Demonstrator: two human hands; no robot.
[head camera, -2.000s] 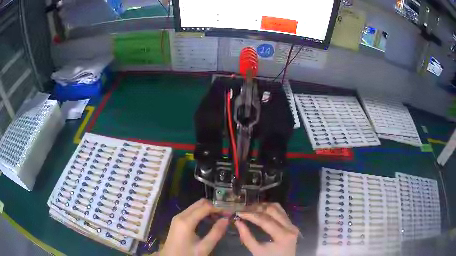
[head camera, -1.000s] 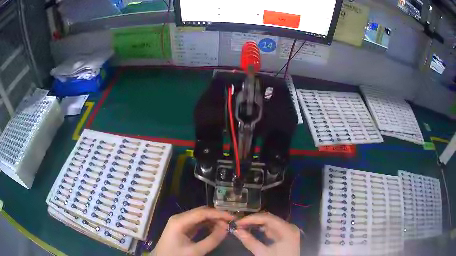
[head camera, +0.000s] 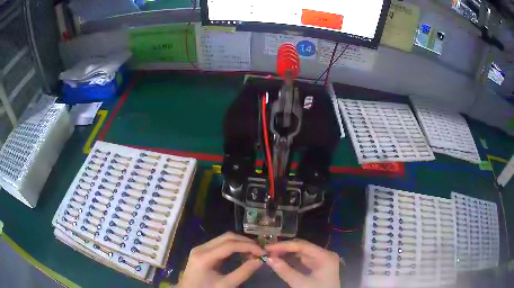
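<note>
My left hand (head camera: 222, 260) and my right hand (head camera: 304, 263) meet at the bottom centre, just in front of the black test fixture (head camera: 236, 124). Their fingertips pinch a small module (head camera: 264, 258) with a dark round end between them; its tail is mostly hidden or too small to tell. The clear pressure plate (head camera: 262, 223) of the fixture sits just beyond the fingertips. The red ribbed clamp handle (head camera: 288, 61) stands upright. A red wire runs down the fixture's linkage.
A stacked parts tray (head camera: 127, 197) stands left of the fixture. More filled trays (head camera: 408, 236) lie to the right and rear right (head camera: 386, 129). A tall tray stack (head camera: 34, 149) and a blue bin (head camera: 90, 91) are far left. The monitor (head camera: 270, 12) shows a red block.
Both hands have moved slightly down from the fixture's front since the earliest frame, still pinching the module. The clamp handle remains upright. The whole view has shifted a little.
</note>
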